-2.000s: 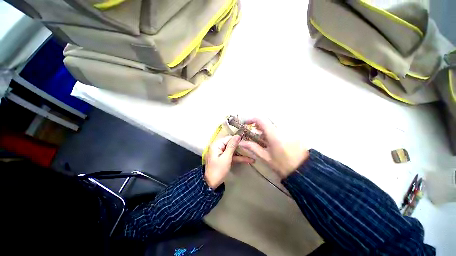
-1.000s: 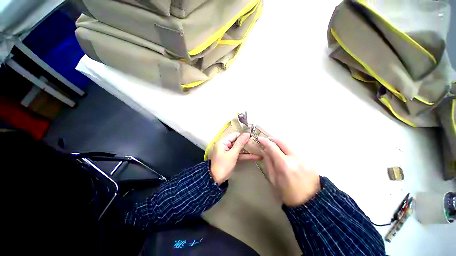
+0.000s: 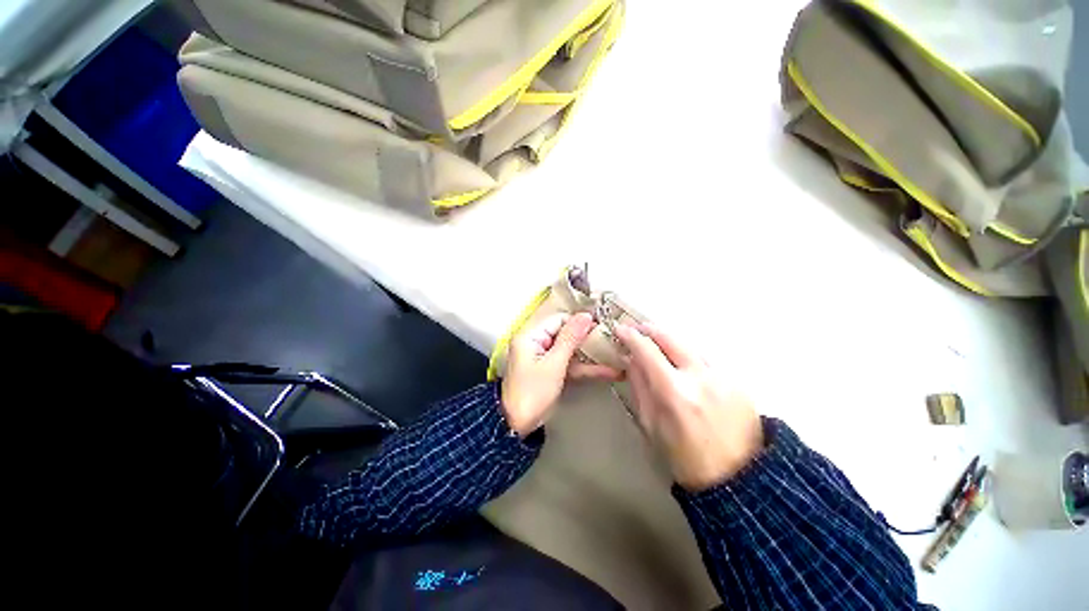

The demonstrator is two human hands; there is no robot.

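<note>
A beige-taupe bag body (image 3: 561, 477) with a yellow edge binding lies over the table's front edge and the lap, partly under my arms. My left hand (image 3: 540, 376) pinches the bag's corner between thumb and fingers. My right hand (image 3: 693, 406) is close beside it, its fingertips at the same corner. A small shiny metal piece (image 3: 607, 313) shows at the corner by my right fingertips; its exact kind is too small to tell. A dark line runs along the bag below my right hand.
Several finished bags (image 3: 299, 119) are stacked at the upper left, more bags (image 3: 920, 131) heaped at the upper right. A yellow-brown block (image 3: 945, 409), slim tools (image 3: 955, 513) and a whitish can (image 3: 1034, 492) are on the white table at right. A metal-framed chair (image 3: 277, 388) stands at left.
The view has shifted since two seconds ago. My right hand has moved from over the corner to its right side, uncovering the metal piece. Over the last second the hands hardly moved.
</note>
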